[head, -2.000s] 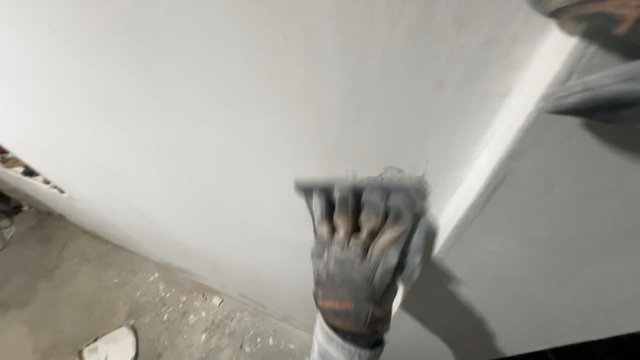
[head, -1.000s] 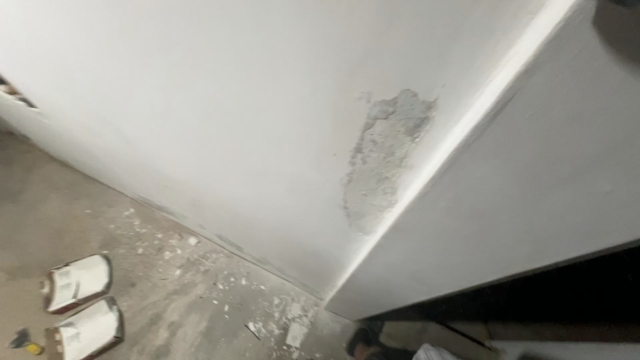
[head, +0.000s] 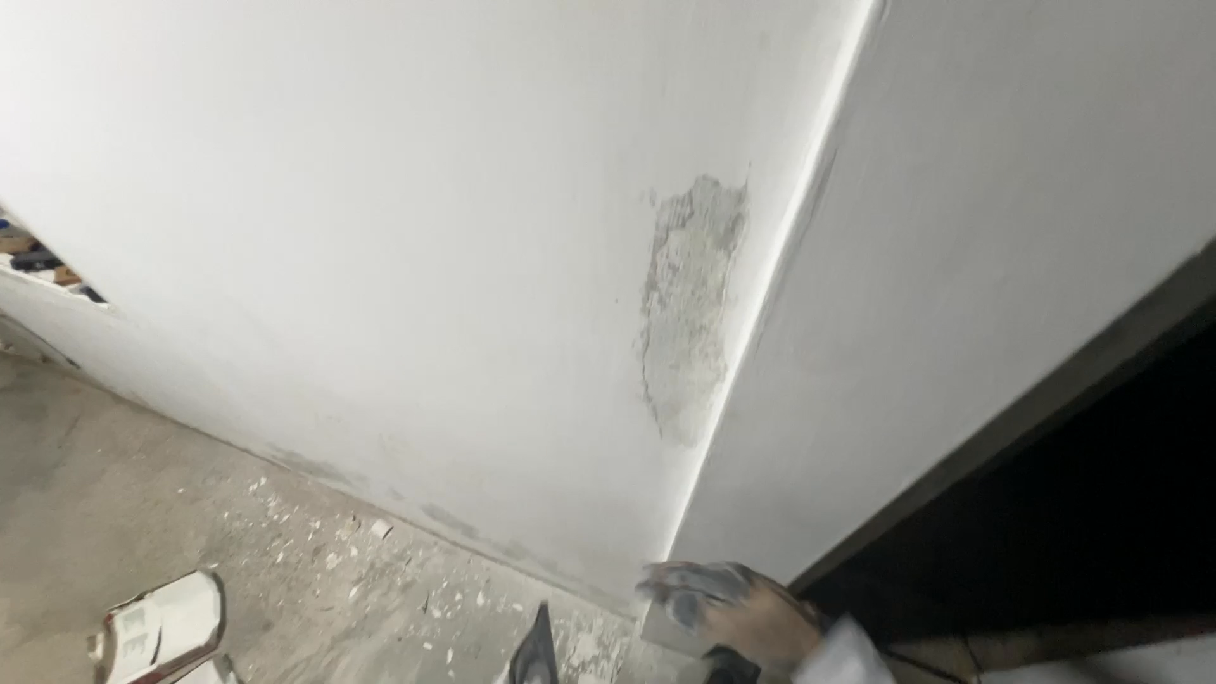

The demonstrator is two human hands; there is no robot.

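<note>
My right hand (head: 727, 608), in a worn grey work glove with a white sleeve behind it, is blurred at the bottom of the view, beside the wall's lower corner. Its fingers are bent over a flat grey tool (head: 667, 631), mostly hidden. Above it, a rough patch of bare plaster (head: 692, 309) shows in the white wall (head: 427, 237), just left of the bright corner edge (head: 760, 313). A dark pointed thing (head: 537, 648) juts up at the bottom edge; I cannot tell what it is. My left hand is not seen for certain.
Paint flakes and plaster crumbs (head: 351, 541) lie on the concrete floor (head: 123, 475) along the wall's foot. White containers (head: 166, 622) lie at the bottom left. A dark opening (head: 1064, 494) is right of the grey wall face. Small objects (head: 43, 261) show in a gap at the far left.
Two seconds ago a gloved hand pressed a flat dark tool on the wall, and another hand was at top right. Both had left the wall one second ago, baring the rough patch.
</note>
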